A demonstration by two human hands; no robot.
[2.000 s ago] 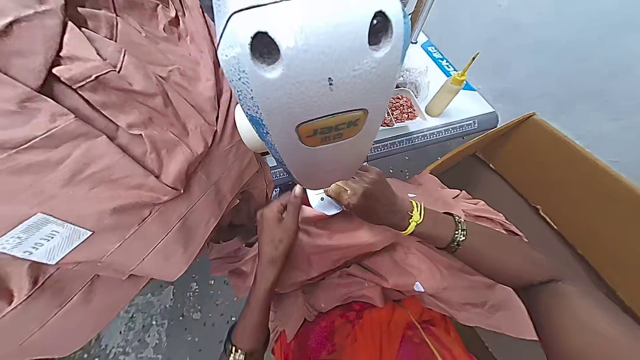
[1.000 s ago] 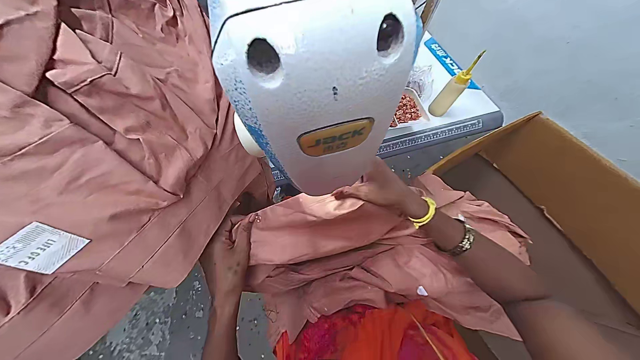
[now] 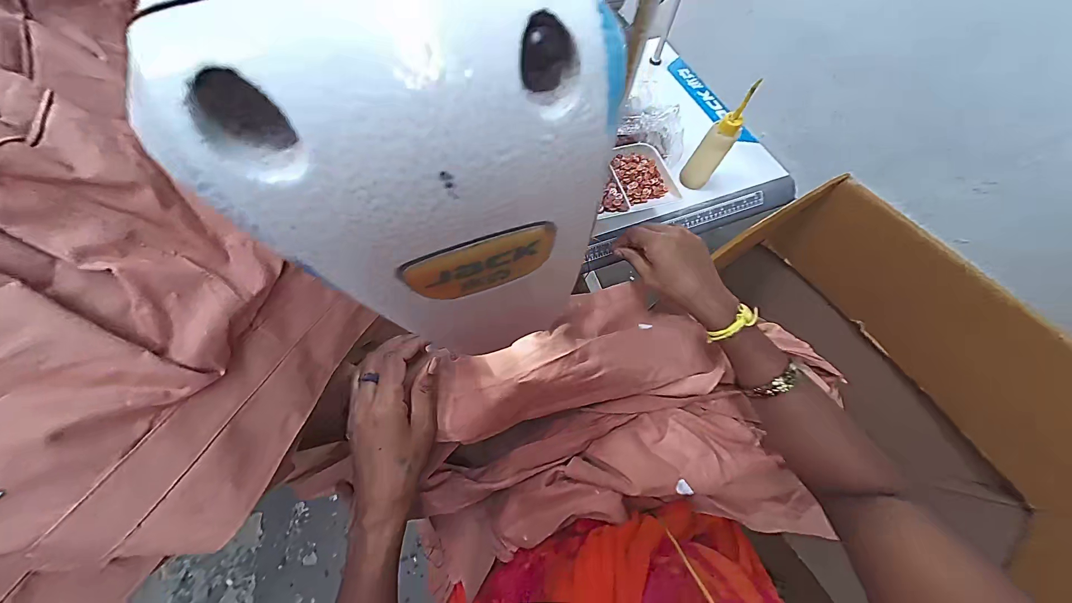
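The white head of a Jack sewing machine (image 3: 377, 167) fills the upper middle and hides whatever lies beneath it. A salmon-pink cloth garment (image 3: 586, 377) is bunched below it, across the lap. My left hand (image 3: 389, 410), a dark ring on one finger, grips the garment's edge at the machine's lower left. My right hand (image 3: 674, 264) is raised off the cloth near the table's front edge, thumb and fingertips close together; whether something small is between them cannot be told. Behind it, a white divided tray (image 3: 666, 180) holds many small reddish buttons.
A yellow-tipped squeeze bottle (image 3: 710, 155) and a clear plastic bag (image 3: 657, 130) stand by the tray on the white machine table (image 3: 766, 172). An open cardboard box (image 3: 921, 318) is at the right. More pink garments (image 3: 151, 377) hang at the left.
My right hand has left the cloth under the machine head and moved right, towards the button tray. My left hand has gone from beneath the head to the garment's left edge. The view is closer to the machine.
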